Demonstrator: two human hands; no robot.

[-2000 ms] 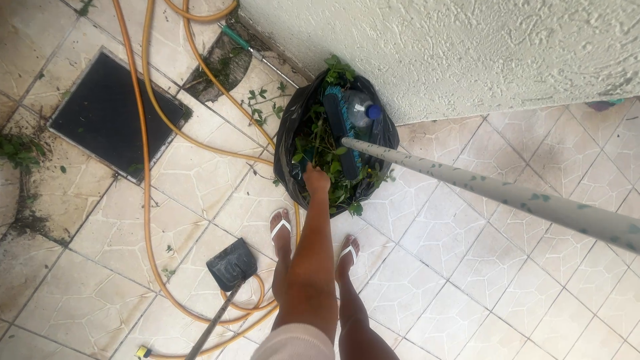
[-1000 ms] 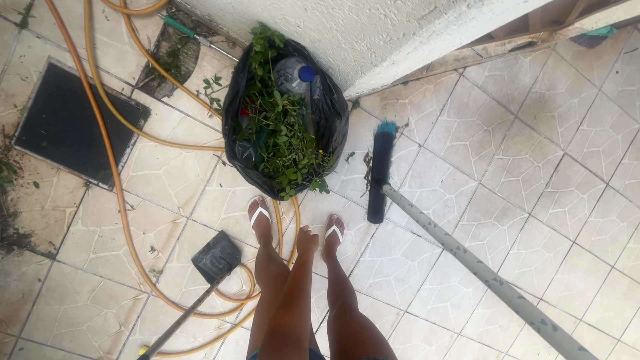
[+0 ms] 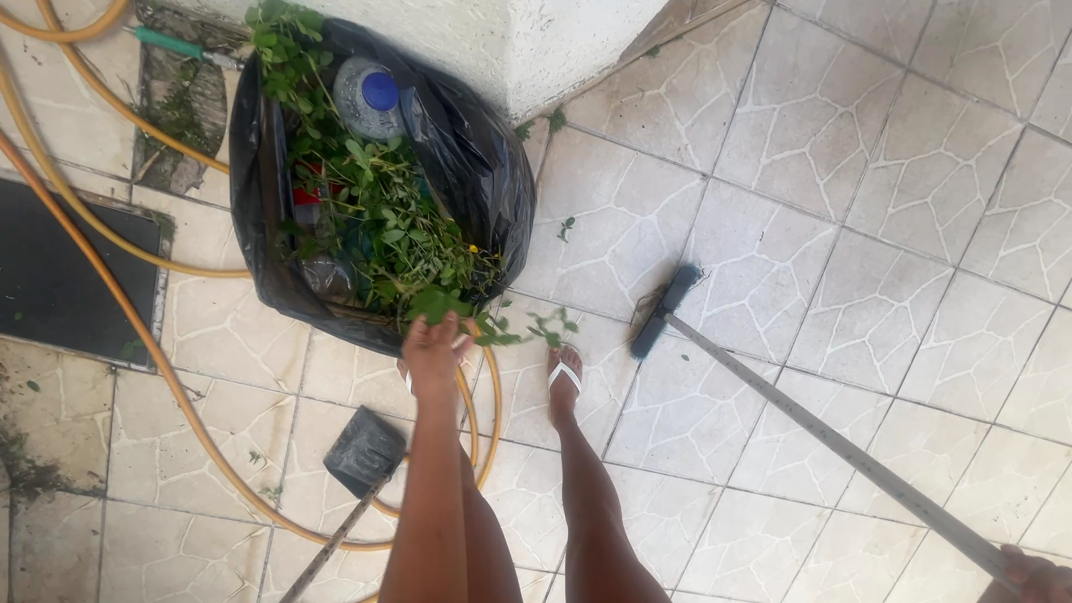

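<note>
My left hand (image 3: 435, 352) holds a leafy green sprig (image 3: 440, 306) at the near rim of a black plastic bag (image 3: 494, 184). The bag is full of leafy cuttings (image 3: 394, 234), with a clear plastic bottle with a blue cap (image 3: 368, 96) among them and something red partly hidden beneath. At the bottom right corner, my right hand (image 3: 1034, 578) is closed around the handle of a push broom; the broom's dark head (image 3: 666, 311) rests on the tiles with some debris against it.
A long-handled dustpan (image 3: 366, 452) lies left of my legs. An orange hose (image 3: 159, 360) loops over the tiles and between my feet. A green-handled tool (image 3: 167, 42) is by the textured wall (image 3: 452, 25). A dark square cover (image 3: 75, 268) is set in the floor at left.
My left hand has come up from near my feet to the bag's rim and now holds a sprig. The broom head, earlier over the bag, is on the tiles to its right.
</note>
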